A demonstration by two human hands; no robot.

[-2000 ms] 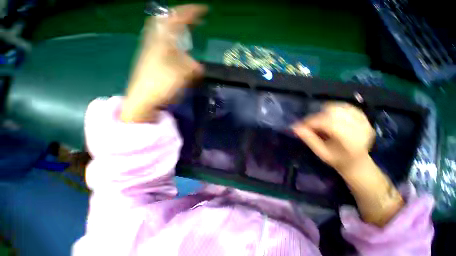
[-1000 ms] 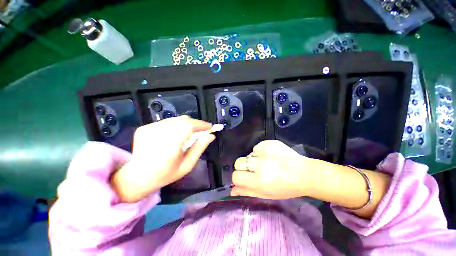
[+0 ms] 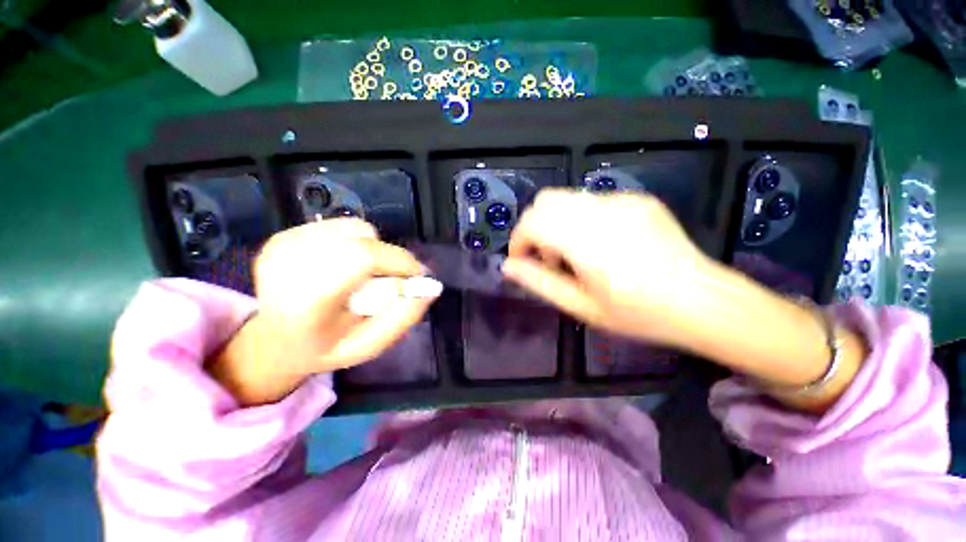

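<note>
A long black tray holds dark phone units in five slots. The middle phone unit shows its lens cluster, with both hands just below and beside it. My left hand is closed around a white pen-like tool, over the second slot from the left. My right hand, slightly blurred, is over the fourth slot and covers part of that unit. Its fingertips pinch a faint clear film piece, which spans toward my left fingertips above the middle unit. Whether my left fingers also grip the film is unclear.
Behind the tray, loose gold, white and blue rings lie on a clear sheet. A white bottle stands back left. Clear carrier strips lie at the right. Bagged parts are at the back right.
My right hand has risen from the tray's front edge, bringing the clear film up over the middle unit. My left hand with the white tool has shifted slightly left and down.
</note>
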